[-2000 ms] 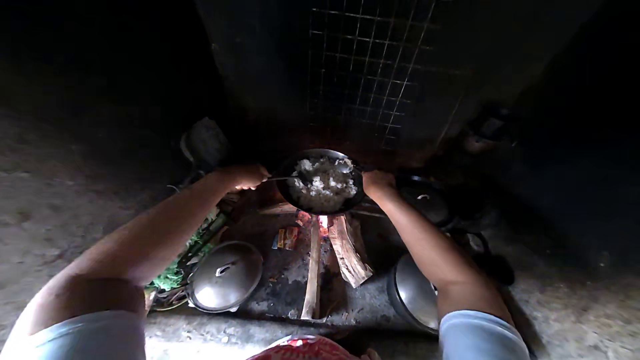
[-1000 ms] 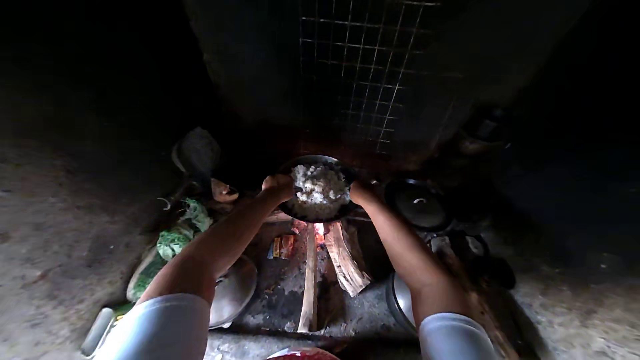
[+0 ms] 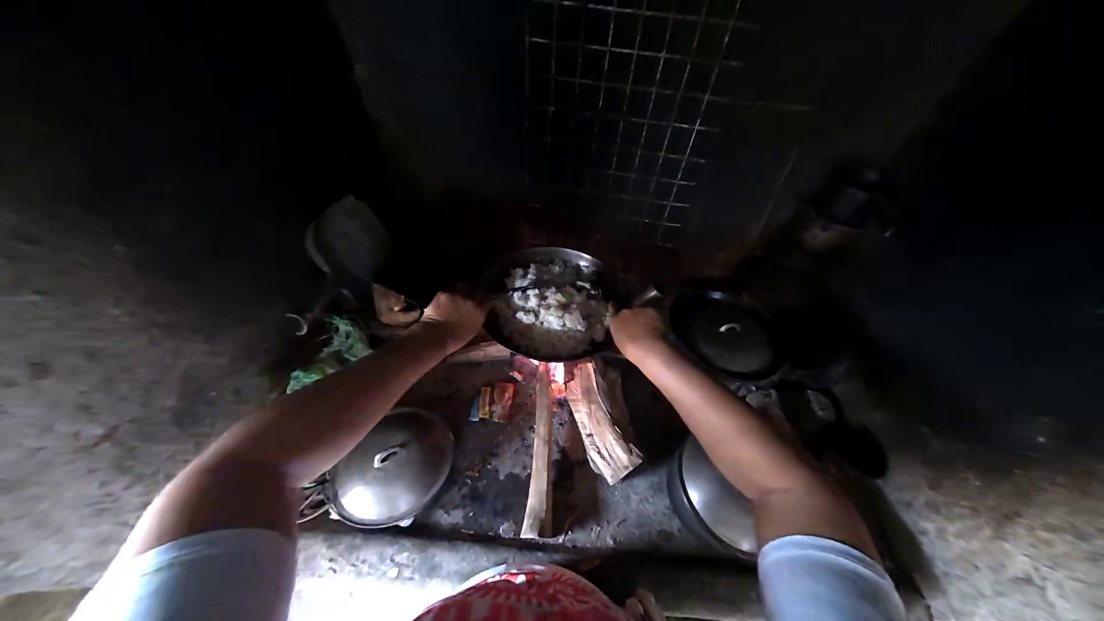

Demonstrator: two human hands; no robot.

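A dark metal pan (image 3: 552, 347) sits over a wood fire (image 3: 556, 376), holding white lumpy food (image 3: 552, 306) that looks like rice. At the pan's left rim my left hand (image 3: 457, 315) is closed; a thin dark utensil (image 3: 522, 289) reaches from near it over the food. Whether those fingers grip the utensil, the rim or both is hidden. My right hand (image 3: 636, 329) grips the pan's right edge. Split firewood (image 3: 604, 427) and a thinner stick (image 3: 539, 457) run from the glowing embers toward me.
Lidded metal pots stand at lower left (image 3: 392, 466) and lower right (image 3: 716, 500). A dark lidded pan (image 3: 729, 336) is right of my right hand. A small colourful packet (image 3: 492, 402) lies by the fire, leafy greens (image 3: 332, 352) farther left. Wire mesh (image 3: 638, 103) is behind.
Two seconds ago my left hand was farther from the pan with the utensil extending from it; now it is at the pan's left rim. My right hand has stayed at the right edge.
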